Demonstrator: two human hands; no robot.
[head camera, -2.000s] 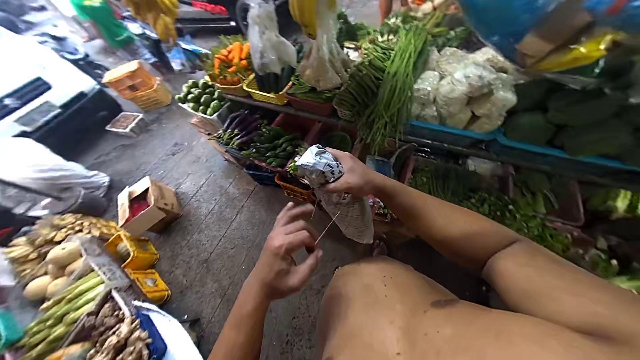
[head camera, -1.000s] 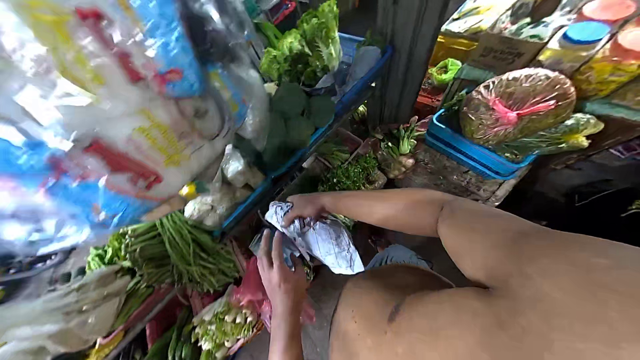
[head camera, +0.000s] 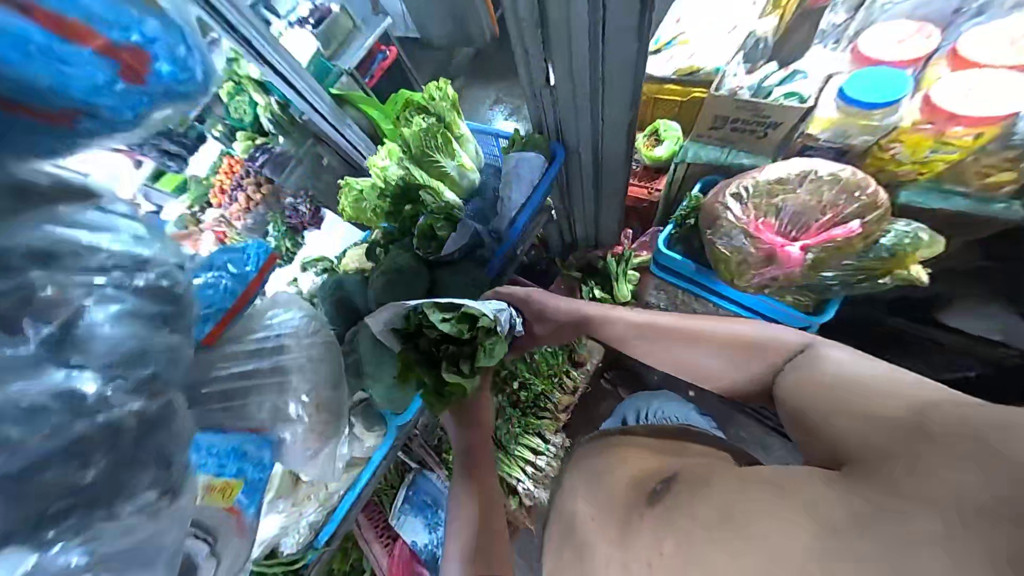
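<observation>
A bundle of dark leafy greens (head camera: 452, 344), wrapped in printed paper, is held at the middle of the view with its leaves facing me. My right hand (head camera: 544, 316) grips the paper at the bundle's right side. My left hand (head camera: 472, 398) comes up from below against the leaves, its fingers hidden behind them. Just beyond the bundle are round dark green vegetables (head camera: 398, 278) and a blue basket (head camera: 524, 216) with pale green lettuce (head camera: 440, 144). Bunched greens with white stems (head camera: 536, 416) lie below my right hand.
Plastic bags (head camera: 96, 360) hang close at the left. A grey post (head camera: 588, 120) stands beyond the blue basket. At the right, a blue tray (head camera: 720, 300) holds a large plastic bag tied in pink (head camera: 800, 216). Behind it are lidded jars (head camera: 872, 92) and a cardboard box (head camera: 748, 124).
The view has swung far along the stall. The wrapped bundle has turned, and its leafy end now shows. My left hand, in front of the paper one second ago, is now partly behind the leaves.
</observation>
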